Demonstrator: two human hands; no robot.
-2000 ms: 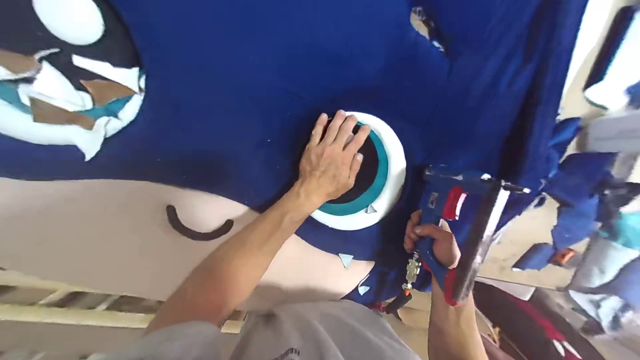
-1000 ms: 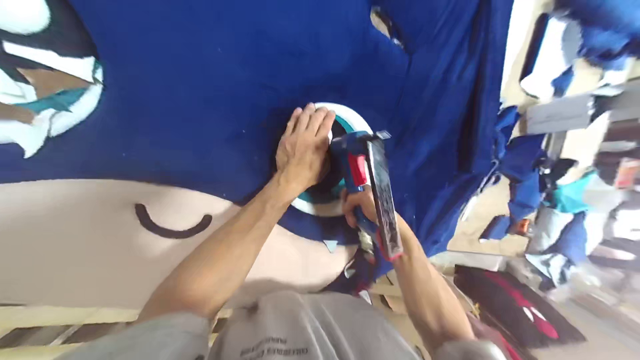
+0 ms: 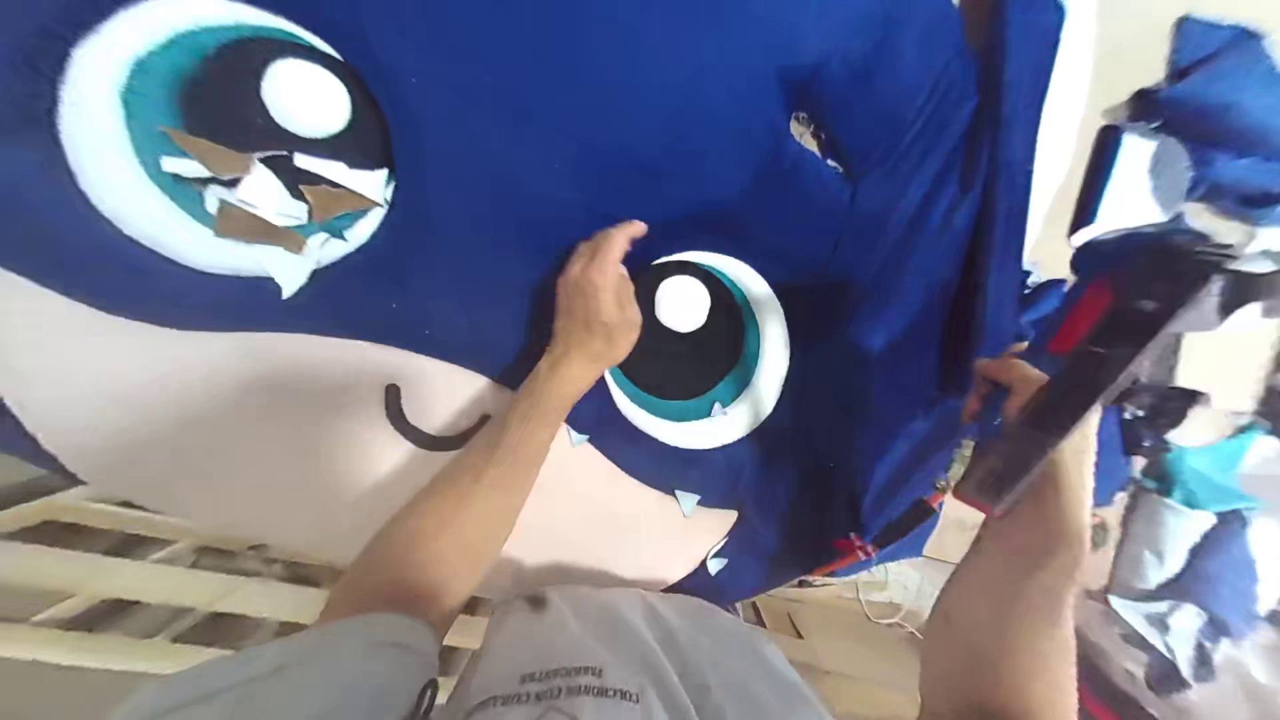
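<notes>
My left hand (image 3: 598,298) hovers over or rests on blue fabric (image 3: 560,130), just left of the smaller round fabric eye (image 3: 697,350), its fingers a little apart and nothing held. That eye has white, teal and black layers with a white dot. At the right, my right hand (image 3: 1008,390) grips the handle of a pneumatic staple gun (image 3: 1100,360), blurred, with an air hose (image 3: 905,525) at its handle. The gun is off to the right of the eye. Small pale triangular scraps (image 3: 687,502) lie below the eye. A curved black mouth strip (image 3: 430,425) is on the beige fabric (image 3: 300,430).
A larger fabric eye (image 3: 95,120) at upper left has brown and white scraps (image 3: 265,192) on it. The blue fabric has a torn hole (image 3: 815,138). Fabric offcuts (image 3: 1210,470) are piled at right. Wooden slats (image 3: 180,620) show at lower left.
My right hand has carried the staple gun away from the smaller eye to the right. My left hand has come off that eye to its left side, uncovering the black part and white dot.
</notes>
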